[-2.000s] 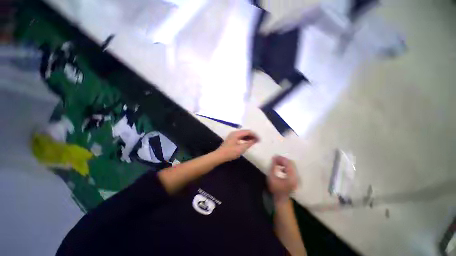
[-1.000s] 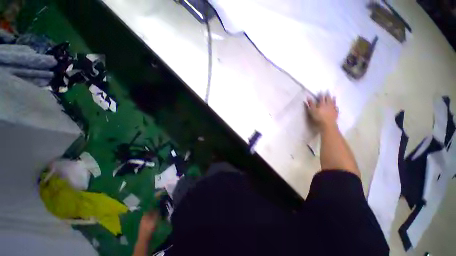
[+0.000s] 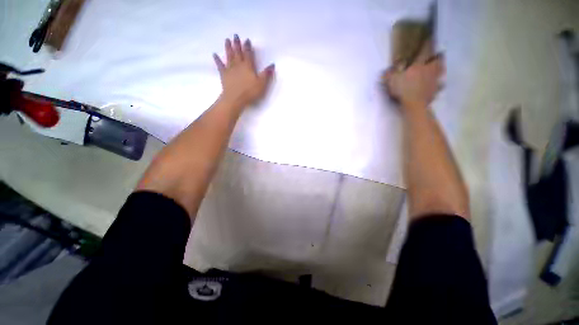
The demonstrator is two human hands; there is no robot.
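Observation:
The white-topped fabric lay [image 3: 317,108] spreads across the table, with a thin dark line along its near cut edge. My left hand [image 3: 242,77] lies palm down on the lay with fingers spread, holding nothing. My right hand [image 3: 416,81] is closed on the near end of a brown block [image 3: 409,41] at the lay's right part; it is slightly blurred and its fingers partly hide the block. The electric cutter, with a red part [image 3: 39,111] and a grey base plate [image 3: 116,138], stands at the lay's left edge, cut off by the picture's edge.
Black-handled shears [image 3: 39,33] lie beside another brown block [image 3: 62,22] at the far left. Dark and white cut pieces [image 3: 547,197] lie at the right. The pale table [image 3: 279,209] shows between the lay and my body.
The view has turned. My left hand has come up from low beside my body onto the lay. My right hand has moved from the lay's edge to the brown block and taken hold of it.

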